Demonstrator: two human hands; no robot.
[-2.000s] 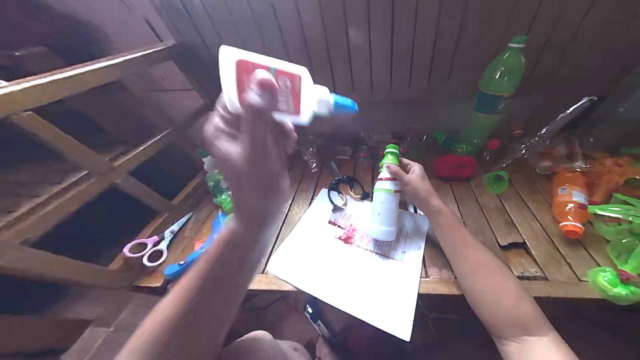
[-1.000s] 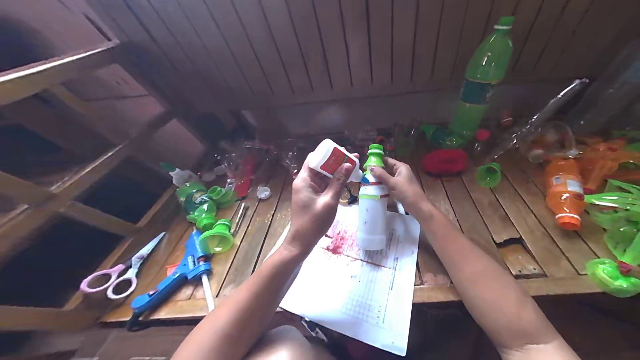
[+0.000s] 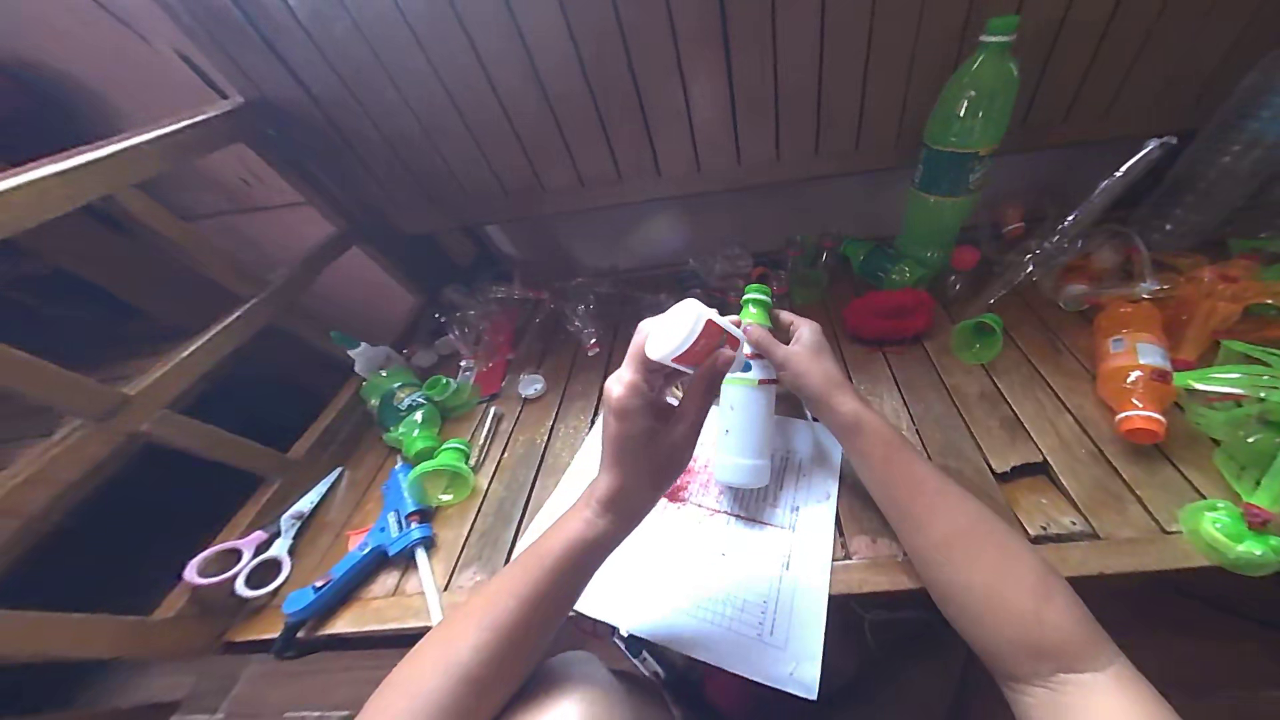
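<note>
My left hand (image 3: 655, 405) holds a white glue bottle (image 3: 685, 335) with a red label, tilted against the upper part of a white plastic bottle (image 3: 745, 430) with a green neck. The glue bottle's tip is hidden. My right hand (image 3: 800, 360) grips the white plastic bottle near its neck and keeps it roughly upright above a sheet of printed paper (image 3: 720, 590). Red glitter or powder (image 3: 688, 487) lies on the paper just left of the bottle's base.
Scissors (image 3: 275, 540), a blue hot glue gun (image 3: 385, 545) and cut green bottle parts (image 3: 440, 475) lie at left. A tall green bottle (image 3: 950, 160), a red ring-shaped thing (image 3: 888, 315) and an orange bottle (image 3: 1133, 365) are at right. The slatted wooden table (image 3: 970, 470) has a broken slat.
My left hand has come down from high on the left, bringing the glue bottle against the white bottle's upper part. My right hand still holds the white bottle.
</note>
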